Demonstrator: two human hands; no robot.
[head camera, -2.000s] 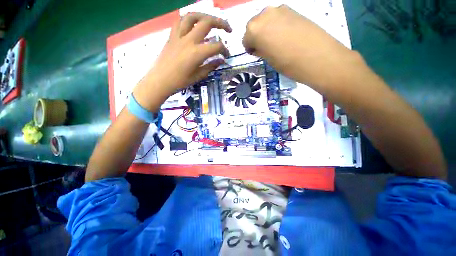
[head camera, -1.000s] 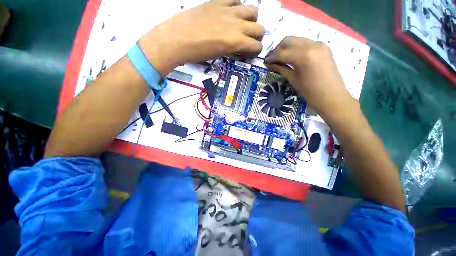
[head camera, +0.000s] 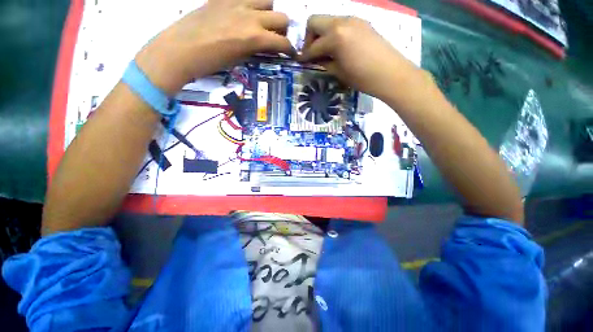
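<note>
A white panel (head camera: 390, 178) lies on a red-orange pad (head camera: 260, 206) and carries a blue motherboard (head camera: 260, 139) with a black fan (head camera: 318, 102). My left hand (head camera: 224, 32) reaches over the board's top edge, fingers bent towards the centre. My right hand (head camera: 344, 45) is closed beside it, its fingertips pinched near the left fingertips. A thin dark lead or strip seems to run by the fingertips; what they hold is too small to tell. Red, yellow and black wires (head camera: 229, 130) lie left of the board, with a black strip (head camera: 200, 166) below them.
Another unit on a red pad (head camera: 520, 27) stands at the upper right. Thin dark strips (head camera: 465, 68) are scattered on the green bench (head camera: 448, 117). A crumpled clear bag (head camera: 527, 139) lies at the right. A black oval (head camera: 376, 144) sits near the panel's right side.
The camera view has shifted and turned, so the panel appears straighter than a second ago. Both hands remain together at the board's top edge; two seconds ago they were farther apart.
</note>
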